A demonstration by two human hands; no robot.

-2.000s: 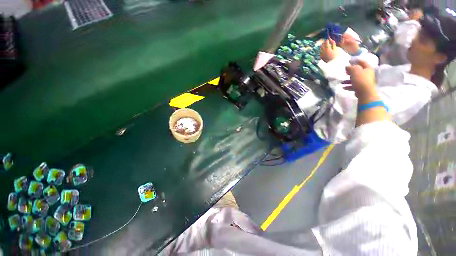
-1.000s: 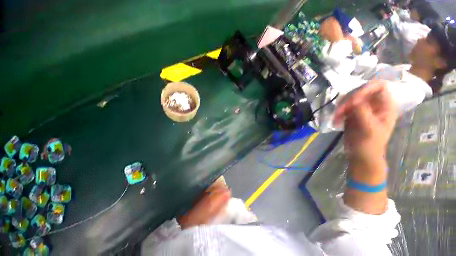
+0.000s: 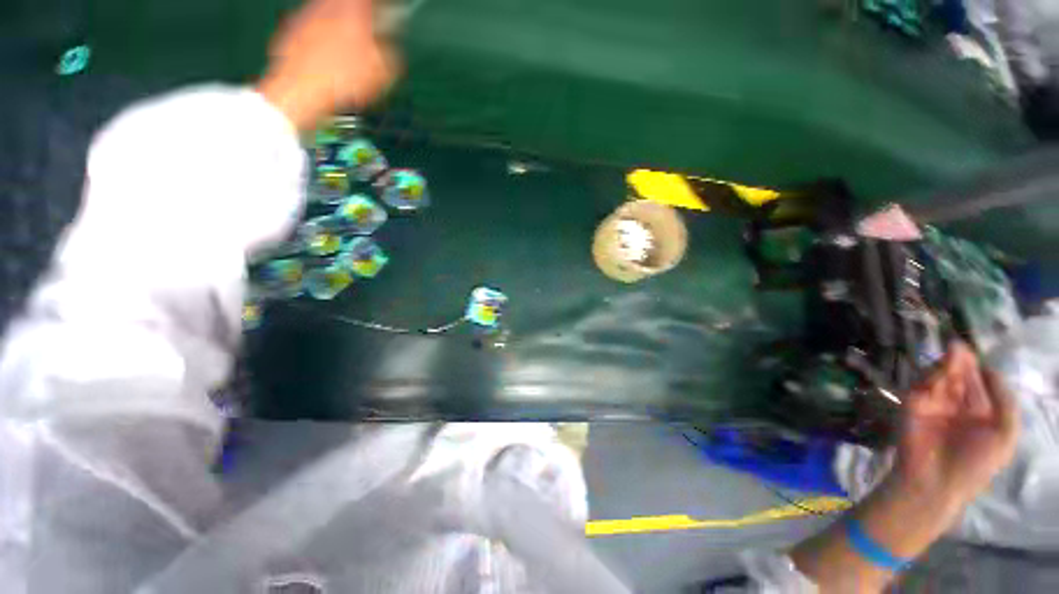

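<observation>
My left hand (image 3: 331, 58) is blurred at the upper left, reaching past the cluster of turquoise-rimmed circuit boards (image 3: 360, 212). A pale streak shows by its fingers; I cannot tell whether it is held. My right hand (image 3: 958, 418), with a blue wrist band (image 3: 873, 545), is at the right beside the black bench equipment (image 3: 859, 302); blur hides whether it holds anything. A single circuit board (image 3: 487, 308) lies apart on the green mat, with thin solder wire (image 3: 401, 330) running to it from the left. My left sleeve hides part of the cluster.
A round beige pot (image 3: 640, 241) with whitish bits stands between the single board and the black equipment. Yellow-black tape (image 3: 700, 189) lies behind it. Another turquoise piece (image 3: 74, 59) lies far left. A person's white sleeve (image 3: 1039, 383) shows at the right edge. Blue material (image 3: 772, 458) hangs below the bench edge.
The view has turned left and levelled. My left hand has moved from the near bench edge to beyond the cluster. My right hand is now lower, beside the black equipment.
</observation>
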